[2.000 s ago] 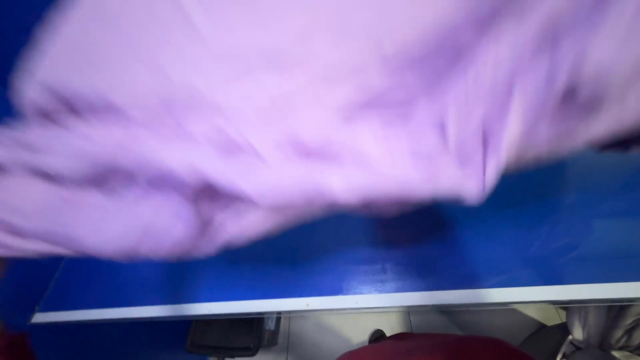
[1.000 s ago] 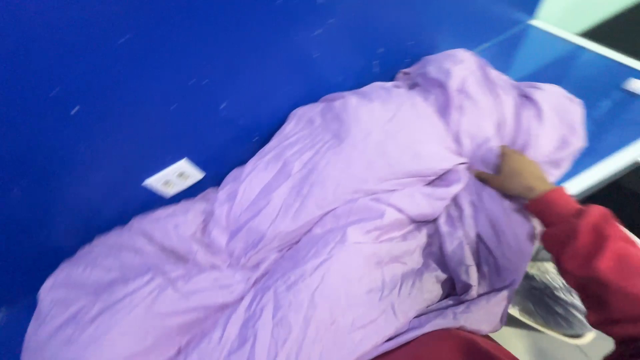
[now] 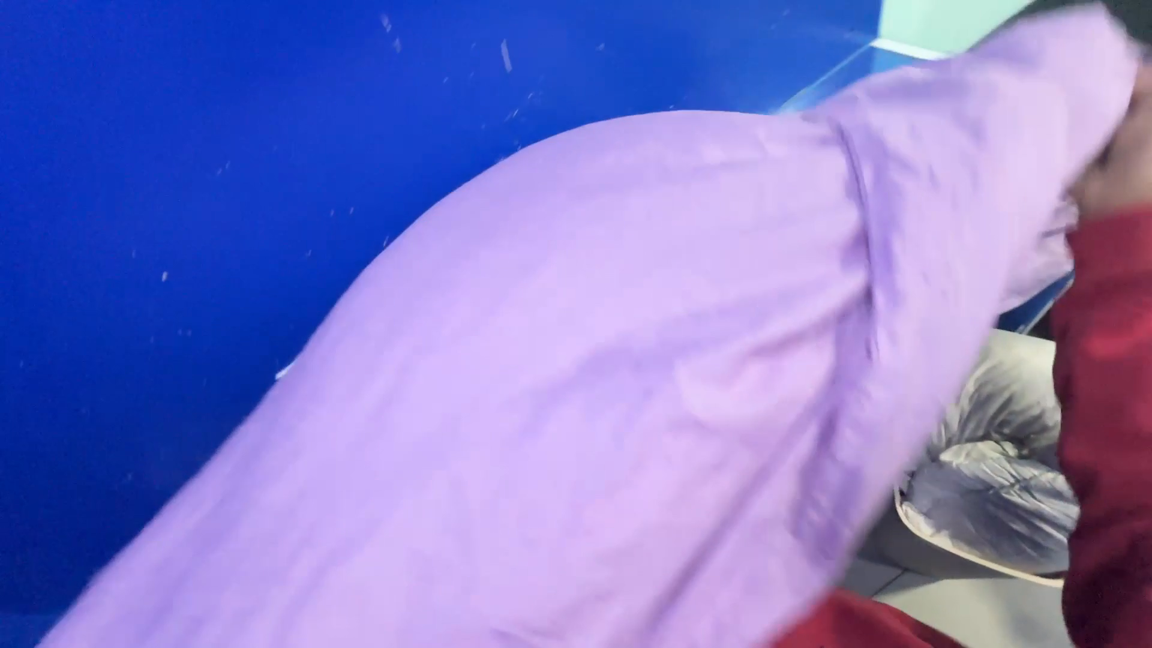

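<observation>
A large lilac cloth stretches from the lower left to the upper right of the head view, with folds running down its right part. My right hand, blurred and partly cut off by the right edge, grips the cloth near its upper right end. The red sleeve of that arm runs down the right side. My left hand is not in view. The cloth hides most of the table surface beneath it.
A blue wall panel with small white scuffs rises behind the cloth. At the lower right, a bin with a grey plastic liner stands on the tiled floor. A pale green surface shows at the top right.
My right hand has moved toward the upper right with the cloth, which is now drawn out smoother than the bunched heap of one second ago. The wall socket seen then is now out of sight.
</observation>
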